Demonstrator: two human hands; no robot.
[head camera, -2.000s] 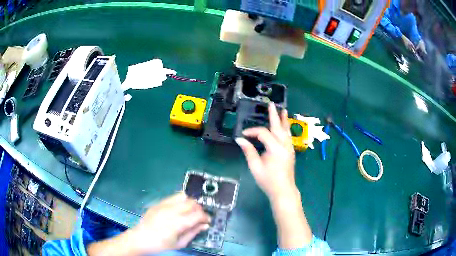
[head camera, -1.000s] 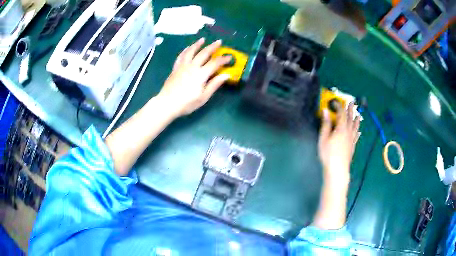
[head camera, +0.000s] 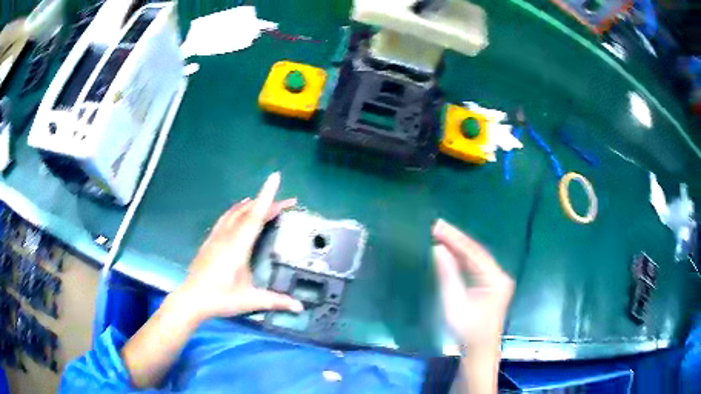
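A trail camera housing (head camera: 338, 250) lies open on the green bench near the front edge, its half with the round lens opening away from me and its windowed half nearer me. My left hand (head camera: 230, 265) is spread along its left side, with the thumb over the windowed half; whether it grips the housing is unclear. My right hand (head camera: 473, 288) is raised to the right, apart from the housing and blurred; I cannot tell if its fingers hold something. The black press fixture (head camera: 377, 115) stands ahead with a part in it, and the cream press head (head camera: 407, 38) is low over its back.
Yellow start buttons (head camera: 292, 91) (head camera: 466, 135) flank the fixture. A white tape dispenser (head camera: 115, 100) with a white cable stands at left. At right are a masking tape ring (head camera: 577, 198), blue-handled cutters (head camera: 547, 150) and another housing (head camera: 642, 288). A parts bin (head camera: 58, 296) is at lower left.
Both hands have left the yellow start buttons. My left hand has come down to the housing on the bench; my right hand has moved nearer me. The view has shifted.
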